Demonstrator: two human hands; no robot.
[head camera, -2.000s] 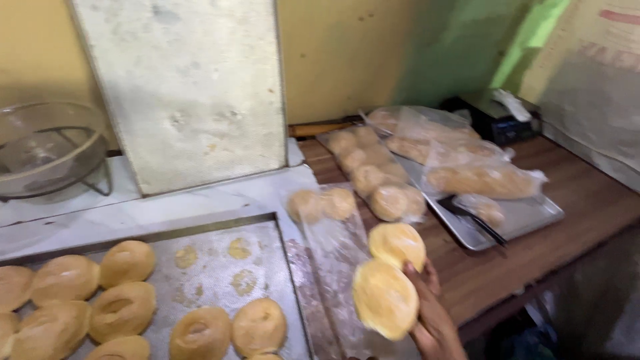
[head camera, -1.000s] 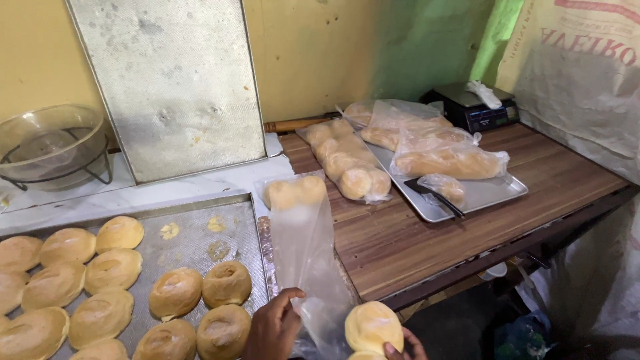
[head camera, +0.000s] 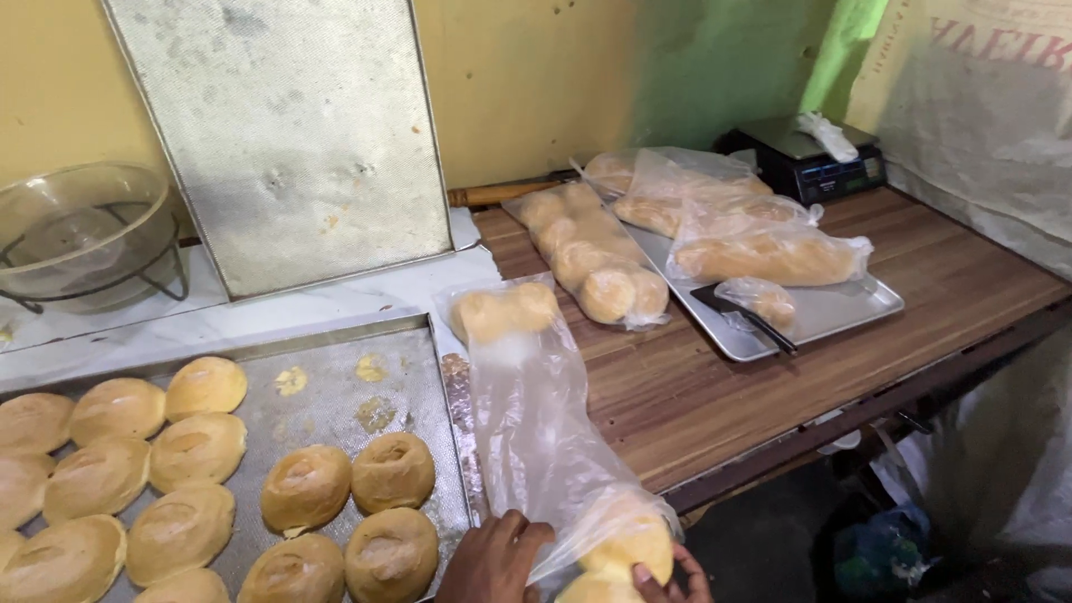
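Observation:
A long clear plastic bag (head camera: 536, 410) lies beside the baking tray (head camera: 448, 419), with two bread rolls (head camera: 505, 311) at its far end. At its near mouth, my right hand (head camera: 674, 578) grips a pair of bread rolls (head camera: 632, 544), partly inside the plastic. My left hand (head camera: 496, 559) is at the bag's mouth, fingers bent against the film; whether it pinches the plastic is hard to tell. More bread rolls (head camera: 392, 471) sit on the tray to the left. A filled bag of rolls (head camera: 586, 251) lies farther back on the wooden table.
A metal tray (head camera: 883, 303) holds bagged loaves (head camera: 762, 258) and a black-handled utensil (head camera: 754, 322). Behind it stands a digital scale (head camera: 808, 159). An upright metal sheet (head camera: 285, 142) leans on the wall beside a glass bowl (head camera: 79, 226) on a wire stand. The table's front edge (head camera: 804, 435) runs rightward.
The rolls in my right hand were outside the bag and now sit partly inside its mouth. My left hand, absent from the oldest frame, has come to the bag.

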